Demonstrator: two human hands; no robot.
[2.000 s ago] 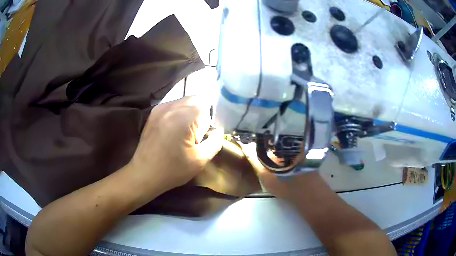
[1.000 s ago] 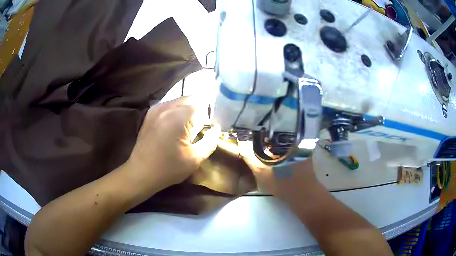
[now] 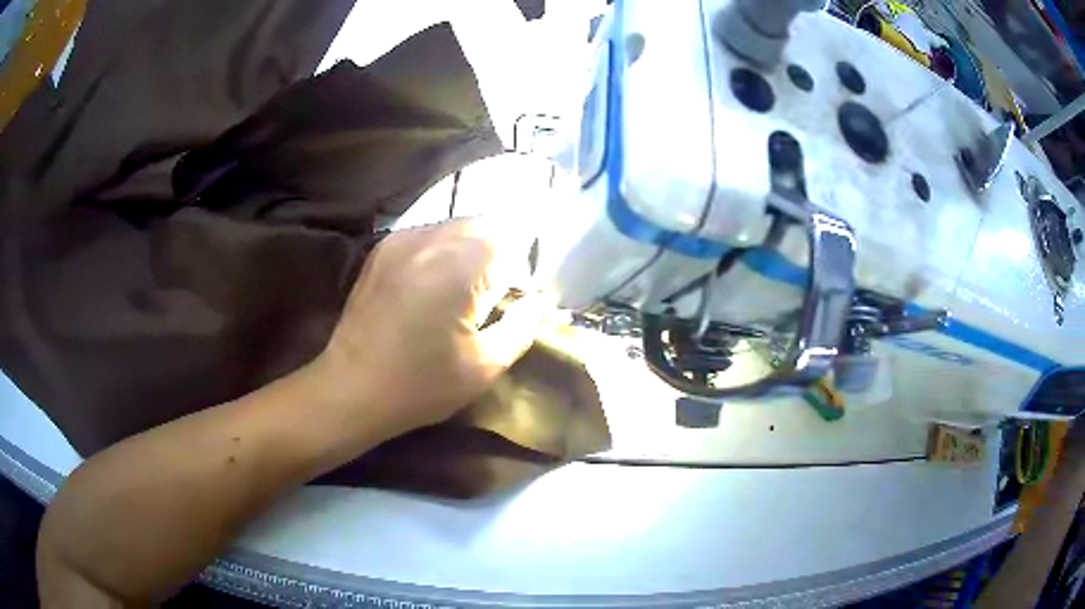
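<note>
Brown cloth (image 3: 238,286) lies bunched and folded over the left side of the table, with a corner lit golden near the needle area. My left hand (image 3: 434,321) is closed on the cloth just left of the sewing machine head (image 3: 666,155); its fingertips are washed out by the lamp. The presser foot and needle are hard to make out. My right hand is out of the picture; only a forearm shows at the right edge.
Green and orange thread snips (image 3: 825,401) lie on the machine bed (image 3: 750,434), partly behind the guard. A tan label stack (image 3: 955,444) lies further right, beside yellow-green bands (image 3: 1033,452). Orange tape (image 3: 36,54) is at upper left. A measuring tape (image 3: 476,598) edges the table's front.
My right hand has left the needle area, and its forearm is now at the far right edge. My left hand stays on the cloth. The view has shifted slightly.
</note>
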